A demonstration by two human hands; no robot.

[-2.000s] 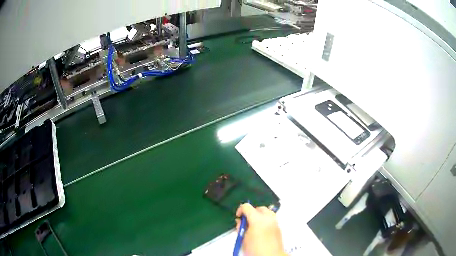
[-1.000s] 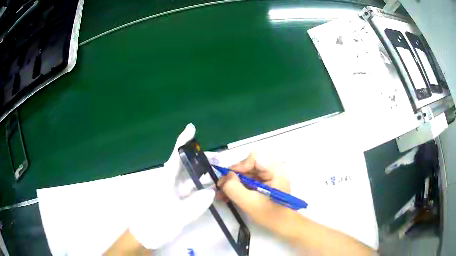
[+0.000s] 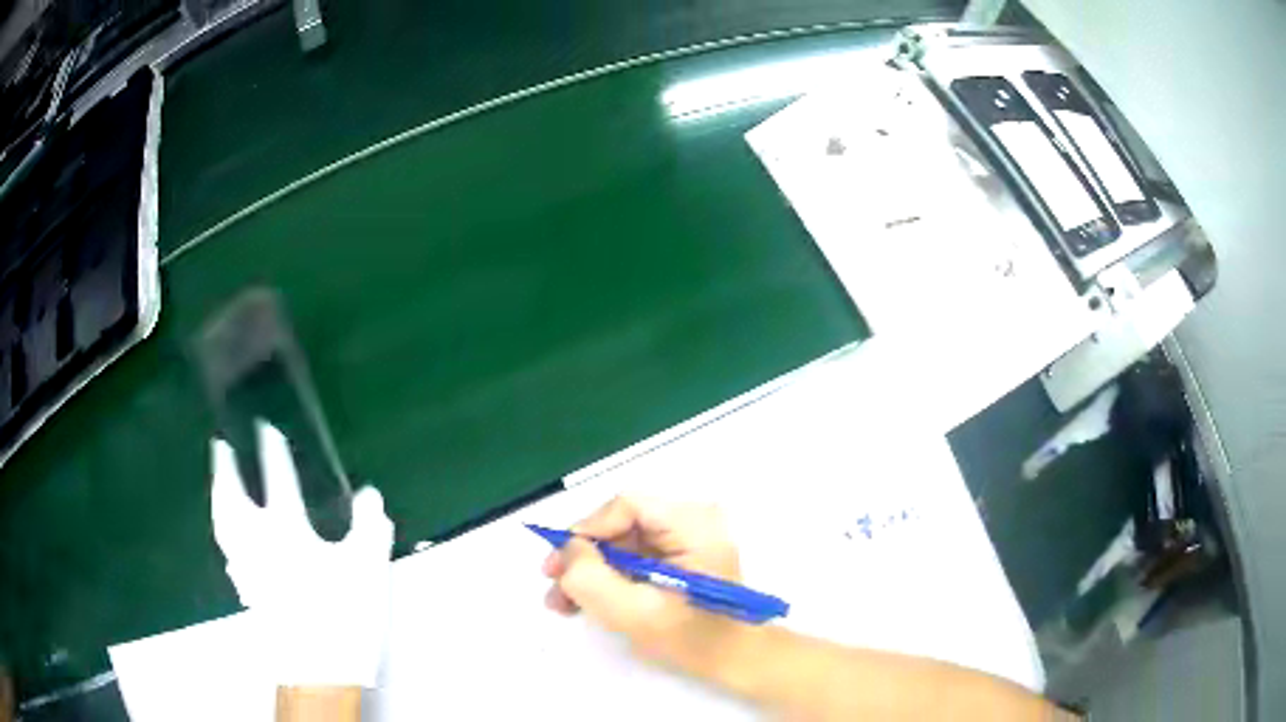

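Note:
A phone middle frame (image 3: 243, 336), blurred by motion, is over the green bench at the left. My left hand (image 3: 299, 543), in a white glove, is at its near end, fingers spread around it; the fingers' hold is blurred. My bare right hand (image 3: 652, 571) holds a blue marker pen (image 3: 691, 585) above the white paper sheet (image 3: 762, 466), its tip pointing left. The pen touches no frame.
A black blister tray (image 3: 71, 268) stands at the far left. A fixture plate (image 3: 973, 148) at the upper right holds two dark frames. A stained paper sheet (image 3: 903, 233) lies beside it. A pale line crosses the green bench (image 3: 536, 254).
The frame and my left hand have moved left, away from the pen and out over the green bench. My right hand has moved slightly left and down, still holding the pen. The view has shifted.

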